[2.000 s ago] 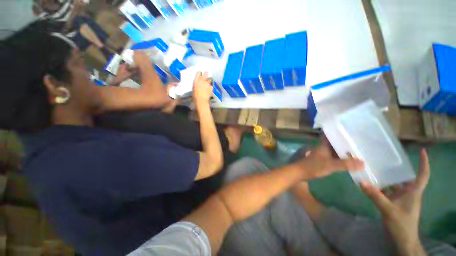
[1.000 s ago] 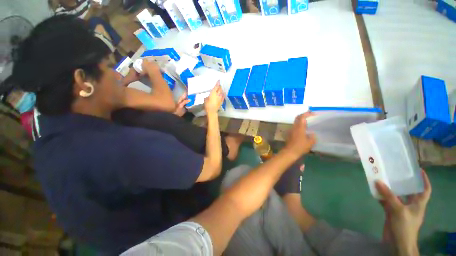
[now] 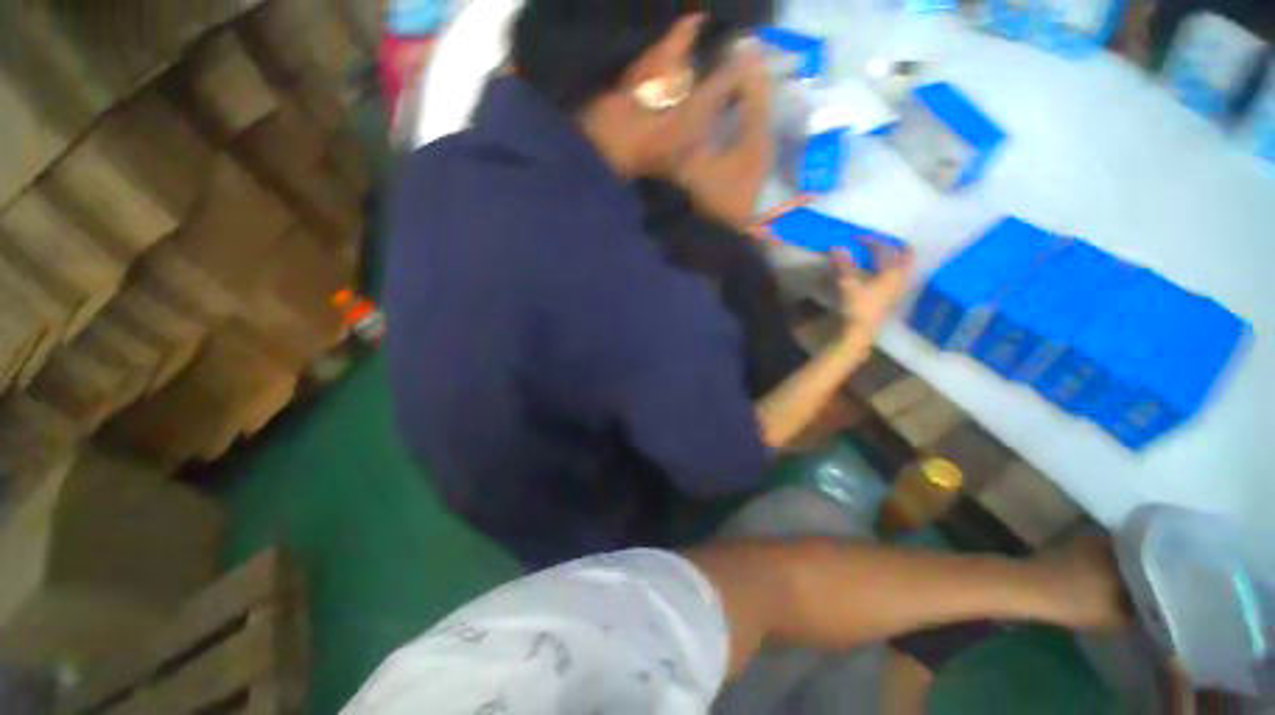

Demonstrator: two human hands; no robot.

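The white and translucent appliance unit (image 3: 1205, 594) is at the lower right edge, blurred and partly cut off. My left hand (image 3: 1093, 580) reaches across from the left and is closed on the near side of the unit; its fingertips are hidden or blurred. A small skin-coloured part at the bottom right, under the unit, may be my right hand (image 3: 1182, 693); it is too cut off to tell its grip.
A person in a dark shirt (image 3: 559, 293) sits at my left, hands on a blue box (image 3: 836, 238). Blue cartons (image 3: 1084, 328) stand in a row on the white-topped pallet (image 3: 1091, 161). A yellow-capped bottle (image 3: 923, 496) stands below its edge. Brown cardboard (image 3: 182, 252) is stacked at left.
The view has swung left, bringing the cardboard stacks in. My left hand has left the open carton's flap and is at the unit. The open carton and most of my right hand are out of view.
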